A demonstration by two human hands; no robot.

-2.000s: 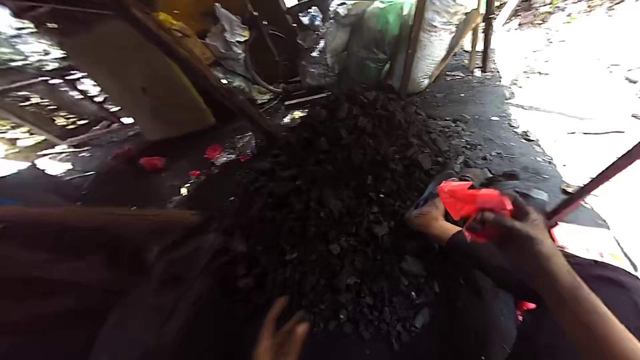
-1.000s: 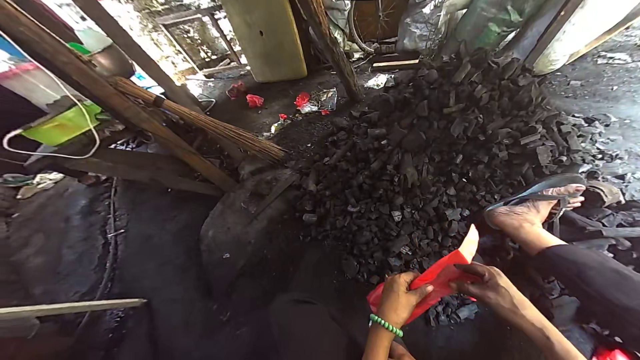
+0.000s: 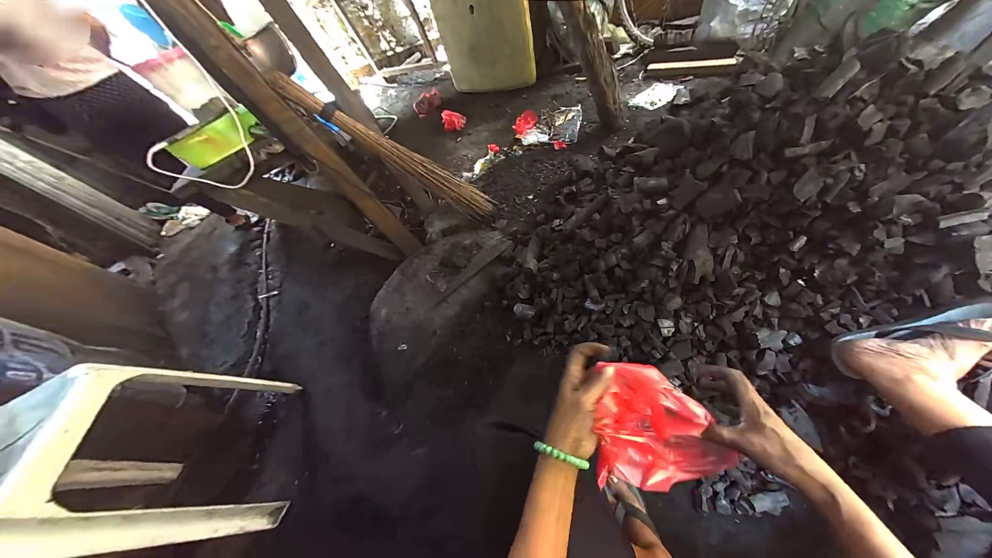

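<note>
A crumpled red plastic bag (image 3: 655,426) is spread between my hands, above the near edge of a heap of black charcoal pieces (image 3: 697,240). My left hand (image 3: 575,407), with a green beaded bracelet on the wrist, grips the bag's left edge. At the bag's right side is my right hand (image 3: 744,418), its thumb against the plastic and its fingers curled and apart; whether it pinches the bag is hard to tell. The bag's inside is hidden. One sandaled foot (image 3: 914,353) rests on the charcoal at the right, and part of another shows below the bag.
A white plastic chair (image 3: 46,465) lies at lower left. A stick broom (image 3: 403,163) leans by wooden posts (image 3: 310,139). Red plastic scraps (image 3: 453,120) and a yellowish container (image 3: 484,43) are beyond. A person (image 3: 85,93) is at upper left, near a green basin (image 3: 213,139).
The view has swung left. Two seconds ago the red bag was at my right hand and my left hand was apart from it; now the bag is between both hands, spread wider than one second ago.
</note>
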